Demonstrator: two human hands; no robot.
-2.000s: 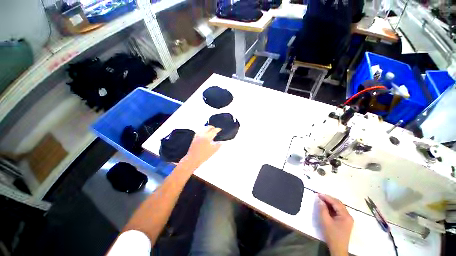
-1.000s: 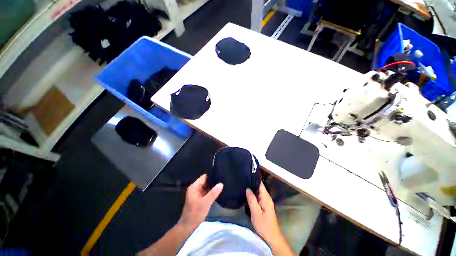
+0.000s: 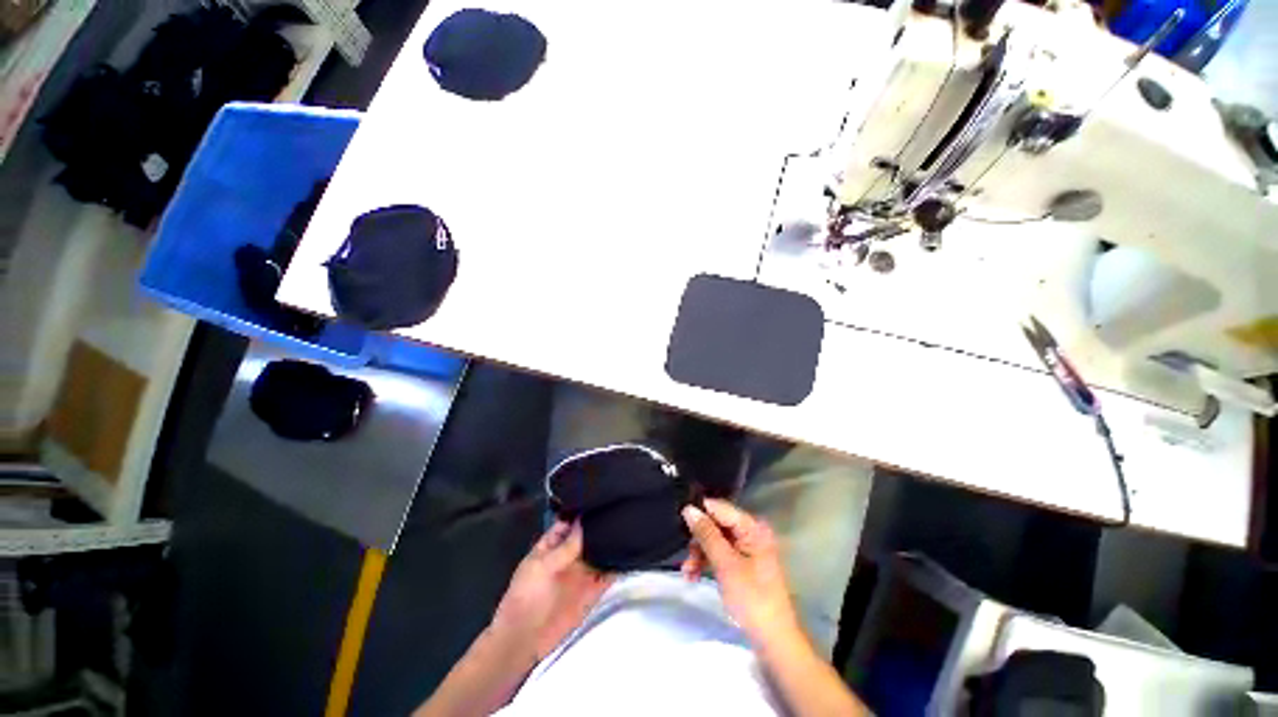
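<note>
A puffy black pouch [image 3: 617,507] is held over my lap, in front of the table edge. A thin pale curved line, like a zipper, runs along its upper edge. My left hand [image 3: 550,581] grips its lower left side. My right hand [image 3: 739,556] grips its right side with thumb and fingers. A flat black rounded panel [image 3: 746,339] lies on the white table [image 3: 589,182] near its front edge. One black pouch [image 3: 394,266] lies at the table's left corner and another pouch [image 3: 485,53] lies farther back.
The sewing machine [image 3: 1037,140] stands at the right, with thread snips [image 3: 1068,376] on the table before it. A blue bin [image 3: 210,231] with black pieces is at the left. A metal tray [image 3: 301,483] below it bears a black piece. A side tray [image 3: 1156,670] is at the lower right.
Both hands took up a pouch from the table and brought it over my lap. Since one second ago it has turned, its pale-lined edge now uppermost. The head view has shifted.
</note>
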